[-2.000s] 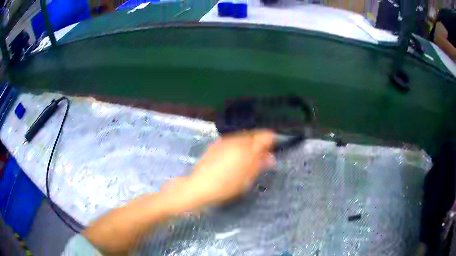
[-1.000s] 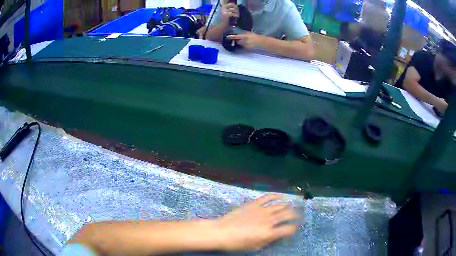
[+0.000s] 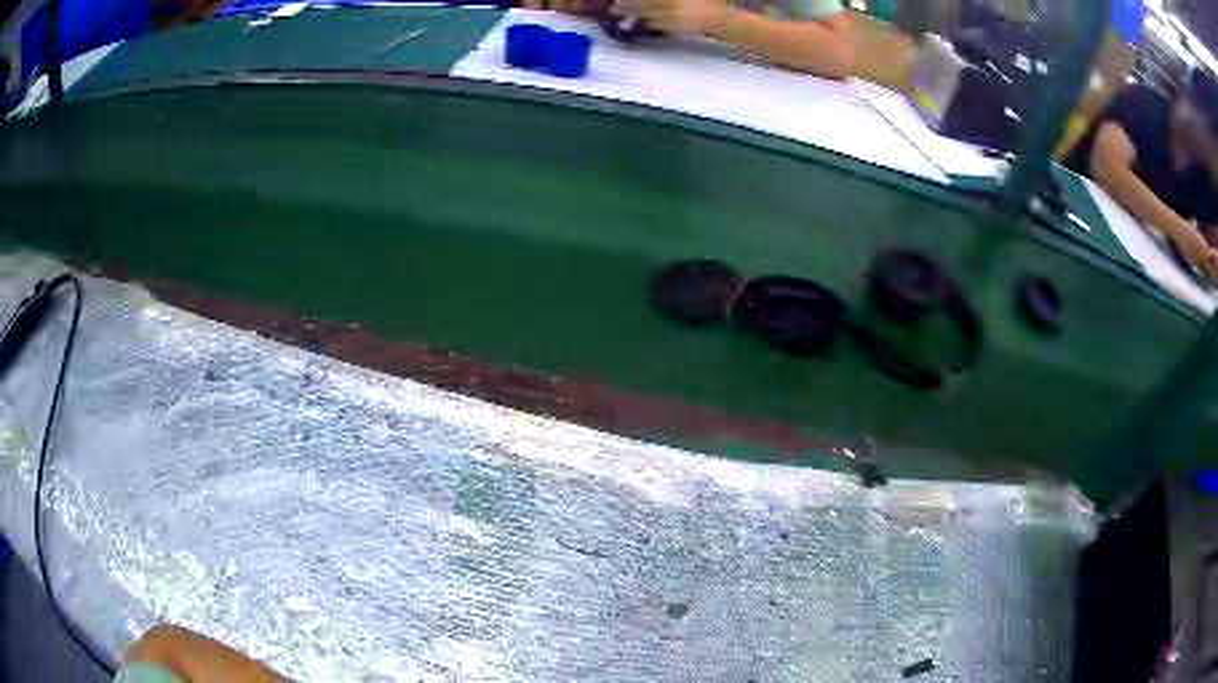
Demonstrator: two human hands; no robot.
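Black headphone parts lie on the green belt. They are a flat round disc [image 3: 695,291], an open round ear cup [image 3: 791,315] touching or very near it, and a cup with a curved headband [image 3: 908,287] to their right. A small round black piece [image 3: 1038,304] lies farther right. My left forearm [image 3: 214,656] with a pale sleeve end shows at the bottom left edge. My left hand is cut off below the picture. My right hand is out of the picture.
The whitish plastic-covered bench [image 3: 401,494] bears a small black strip [image 3: 919,667] and a dark bit [image 3: 871,472] at its back edge. A black tool's cable [image 3: 47,440] runs down the left. Across the green belt [image 3: 401,200] are blue cups [image 3: 548,50] and two people's arms.
My left hand has drawn back from the bench and out at the bottom left. The view has tilted down since a second ago. The headphone parts still lie on the belt.
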